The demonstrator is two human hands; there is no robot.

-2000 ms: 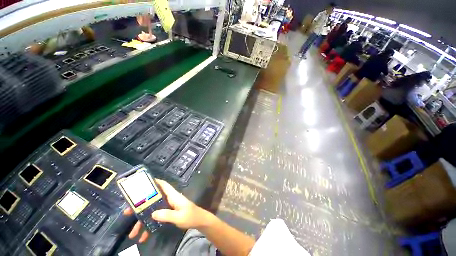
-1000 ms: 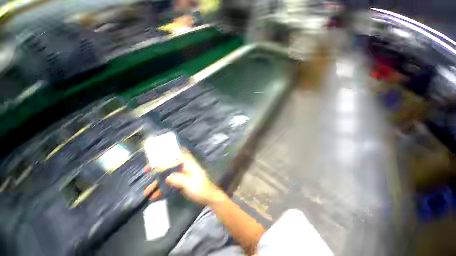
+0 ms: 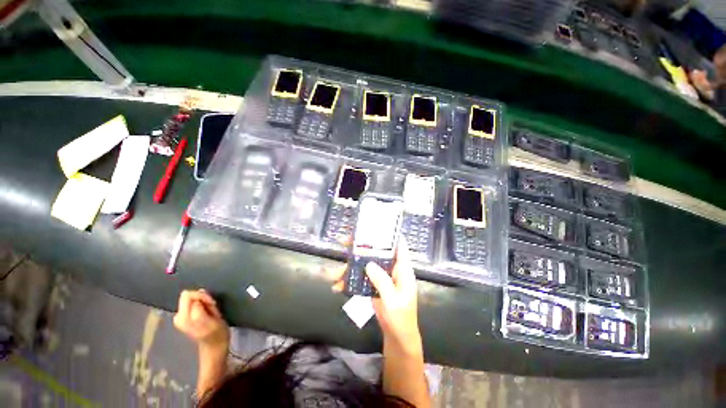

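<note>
My right hand (image 3: 396, 296) holds a keypad phone (image 3: 376, 231) upright over the front edge of the large clear blister tray (image 3: 306, 231). Its screen is lit white and its keys are partly under my thumb. The tray holds two rows of dark phones with yellow screen frames. One phone in the front row (image 3: 418, 199) has a lit screen; the others are black. Two front-left pockets are empty. My left hand (image 3: 200, 315) is at the bench's front edge, fingers curled and nothing visible in it; whether it grips something small is hidden.
A second tray (image 3: 575, 295) with two columns of dark parts lies right. Left are paper pads (image 3: 126, 174), a thick red pen (image 3: 170, 170), a marker (image 3: 179, 243) and a smartphone (image 3: 212, 143). A white slip (image 3: 359, 311) lies near the front edge. A green belt (image 3: 239, 36) runs behind.
The view has swung from the aisle to the bench. My left hand has come into view. My right hand still holds the phone with its lit screen.
</note>
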